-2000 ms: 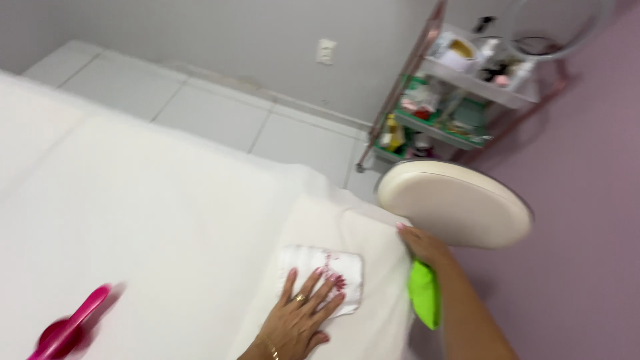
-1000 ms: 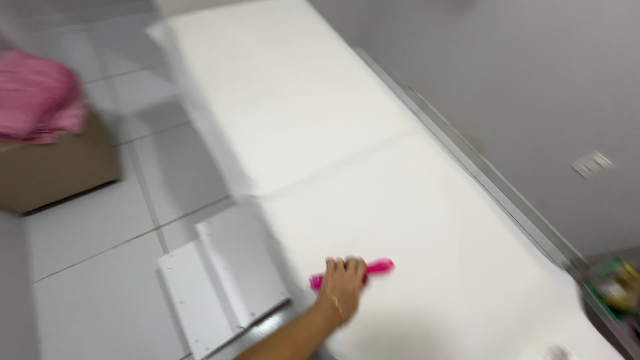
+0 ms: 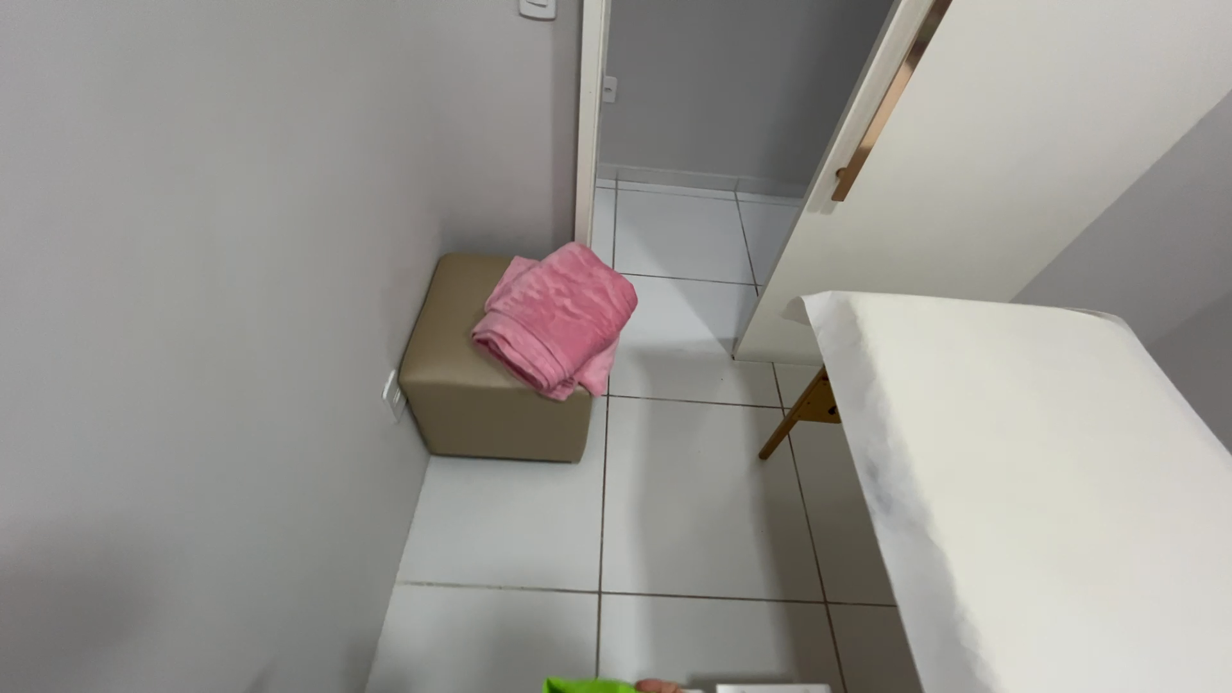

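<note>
At the bottom edge, a small part of a hand shows, which looks like my right hand (image 3: pixel 659 686). Against its fingers is a bright green item (image 3: pixel 589 685), perhaps a cloth, mostly cut off by the frame. My left hand is out of view. Ahead, a folded pink towel or blanket (image 3: pixel 563 313) lies on a beige upholstered cube stool (image 3: pixel 500 423) beside the wall. To the right stands a bed or treatment table with a white sheet (image 3: pixel 1039 462) over it, one wooden leg (image 3: pixel 794 416) showing underneath.
Beyond the stool is a doorway with a white frame (image 3: pixel 589 125). A white door (image 3: pixel 962 183) with a copper-coloured handle (image 3: pixel 890 106) stands open behind the table. White tiles (image 3: pixel 707 491) cover the floor. A white object (image 3: pixel 772 687) is cut off at the bottom.
The view has swung to the stool and doorway. One second ago my left hand was on a pink handled item on the white sheet; neither shows now.
</note>
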